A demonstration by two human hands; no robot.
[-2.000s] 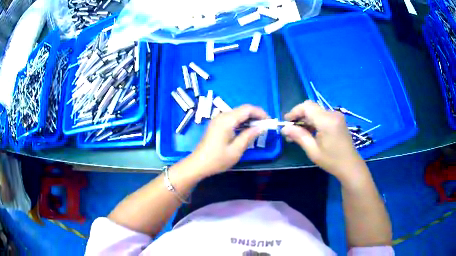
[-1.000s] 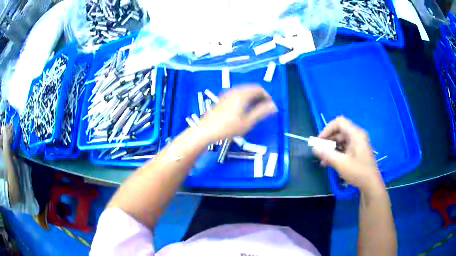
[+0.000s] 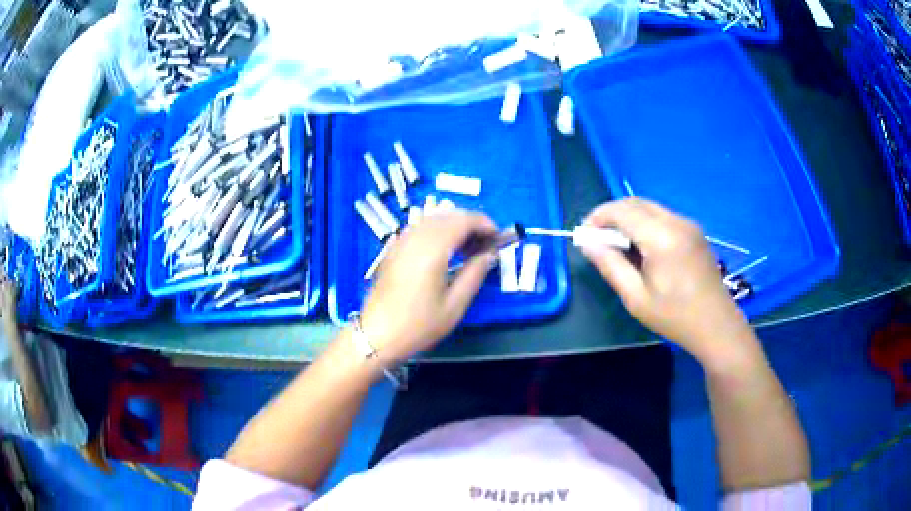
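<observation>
My right hand holds a white plastic sleeve, with a thin silvery rod sticking out of it to the left. My left hand holds a metal tube with a dark end, in line with the rod's left tip. Rod and tube meet or nearly meet; I cannot tell if the rod is inside. Both hands are over the right part of the middle parts tray and the gap beside it. White sleeves and metal tubes lie in that tray.
The right parts tray holds a few rods near its front edge. Stacked trays heaped with silver tubes stand left. A large clear bag lies behind the middle tray. At far left, a person's arm shows beside the bench.
My left hand has come back from above the middle tray, now with a metal tube in it. My right hand has moved slightly left and up, still holding the sleeve and rod.
</observation>
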